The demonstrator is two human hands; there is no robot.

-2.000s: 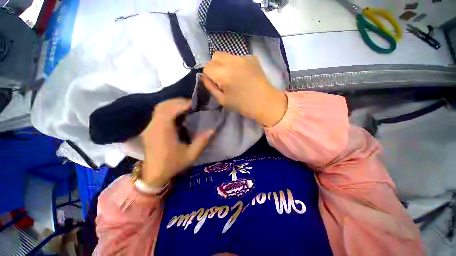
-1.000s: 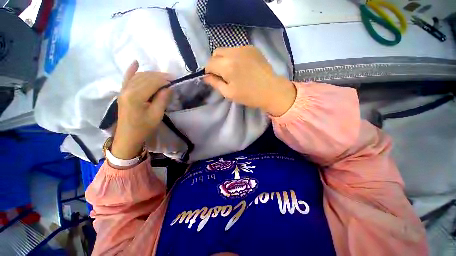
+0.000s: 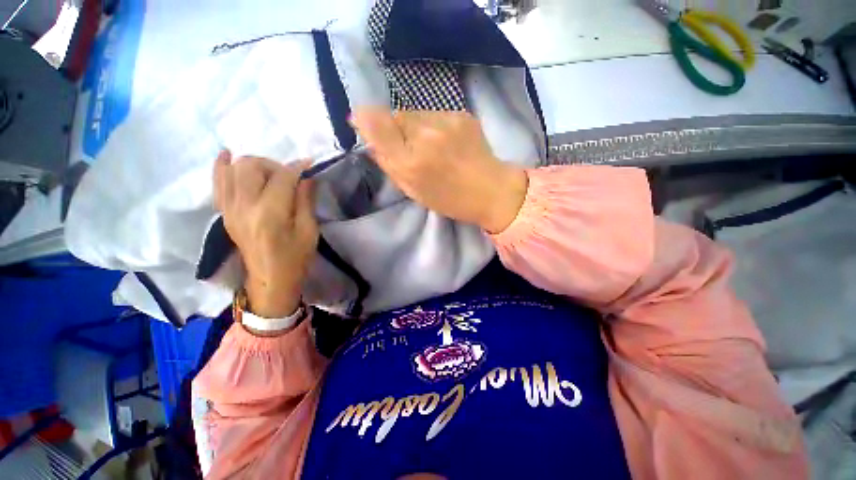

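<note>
The pale grey-white garment [image 3: 178,187] with navy bands lies bunched in front of me over the table's front edge. A navy panel [image 3: 450,33] and black-and-white checked fabric [image 3: 427,86] lie at its top right. My left hand [image 3: 267,211] is shut on the garment's dark-edged opening, fingers at its rim. My right hand [image 3: 436,169] lies over the cloth at the right end of this opening, fingers pointing up and left; its fingertips partly cover the cloth, and whether they pinch it I cannot tell.
Shears with green and yellow handles [image 3: 704,58] lie at the top right, with dark thread snips [image 3: 795,60] beside them. A ruler strip [image 3: 619,143] runs along the table's front edge. More pale cloth [image 3: 788,272] hangs at the right. Blue JACK lettering shows upper left.
My left hand first moved left, then slightly down and right. The large navy piece once spread between the hands is now mostly folded out of sight. My right hand's fingers have shifted left.
</note>
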